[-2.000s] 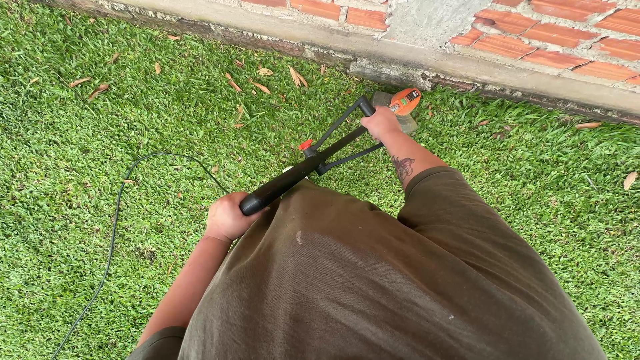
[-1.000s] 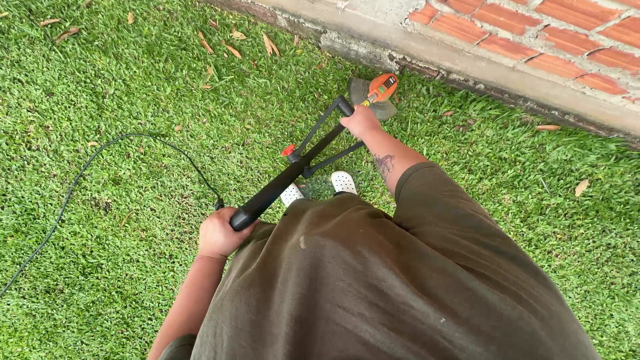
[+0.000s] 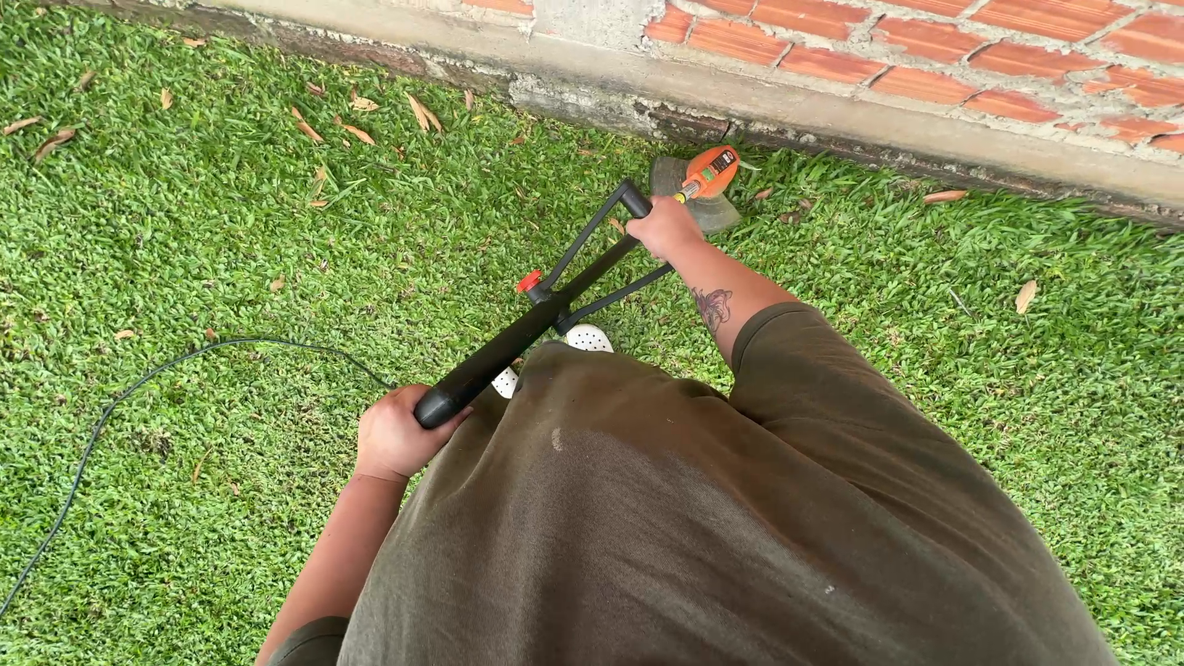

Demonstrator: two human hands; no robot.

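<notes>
An electric string trimmer (image 3: 504,350) with a black shaft slants across the view from lower left to upper right. My left hand (image 3: 400,433) is closed around its thick rear end, where a black power cord (image 3: 250,340) comes away. Farther up, my right hand (image 3: 664,228) grips the black front loop handle, which has a red knob (image 3: 529,281) at its base. Beyond that hand, the orange trimmer head (image 3: 712,171) and its dark guard (image 3: 717,215) rest low at the grass by the wall's foot. The cutting line is not clearly seen.
A brick wall (image 3: 814,63) with a concrete footing (image 3: 592,104) runs along the top and right. Grass (image 3: 231,250) with dry leaves (image 3: 423,113) covers the ground. The cord curves over the grass on the left. White perforated shoes (image 3: 588,339) show beneath the shaft.
Both hands keep their hold on the trimmer. The white shoes, hidden two seconds ago, show below the shaft. The trimmer head remains near the wall's foot.
</notes>
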